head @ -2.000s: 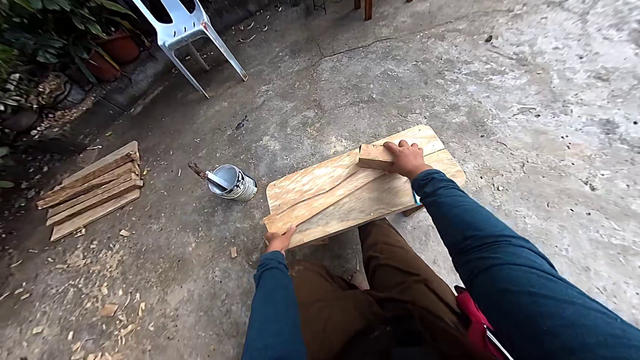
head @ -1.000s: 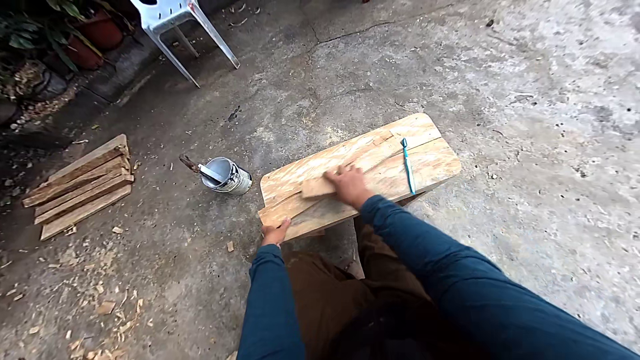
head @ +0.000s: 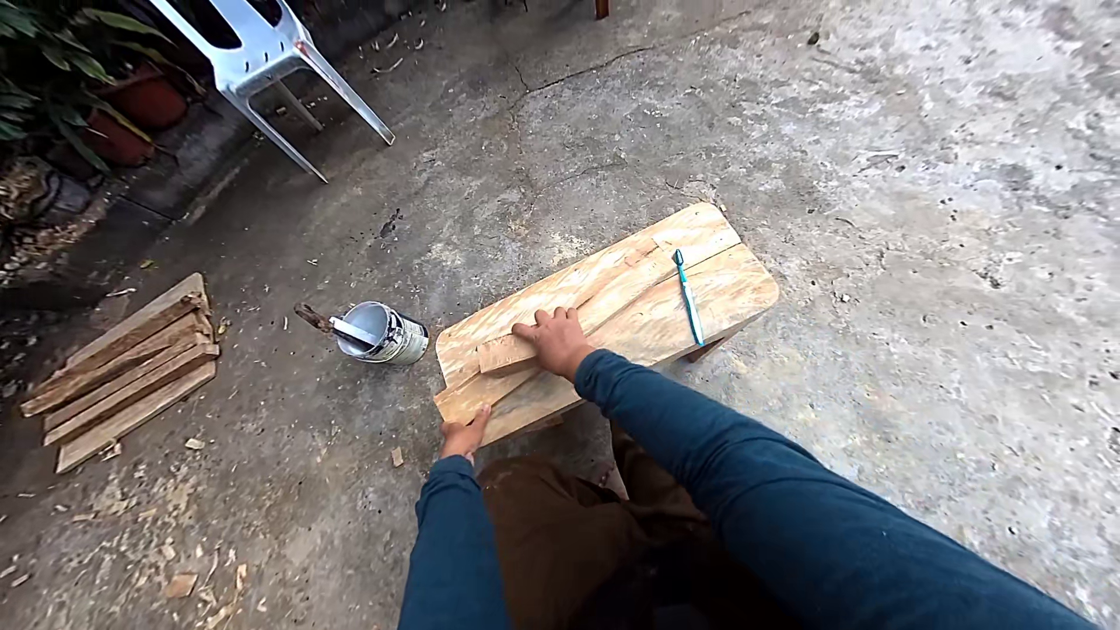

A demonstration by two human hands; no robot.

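Observation:
A low wooden bench point(head: 735, 293) with rounded corners stands before my knees. A thin wooden board point(head: 626, 276) lies lengthwise on its top. My left hand point(head: 465, 433) grips the near left end of that board, thumb on top. My right hand point(head: 556, 339) is closed over a small wooden block point(head: 506, 354), which rests on the board towards its left end; the palm hides part of the block. Across the bench's right part lies a teal toothbrush-like tool point(head: 689, 297), to the right of my right hand.
Left of the bench stands a metal can point(head: 398, 339) with a brush-like handle and a pale tool in it. Rough wooden boards point(head: 131, 376) lie on the concrete at far left, with wood chips point(head: 181, 585) nearby. A plastic chair point(head: 271, 66) and potted plants point(head: 144, 96) are behind.
From the right part of the bench, my right hand has moved left along the board with the block. The teal tool, mostly hidden two seconds ago, shows now. My left hand stays at the board's end.

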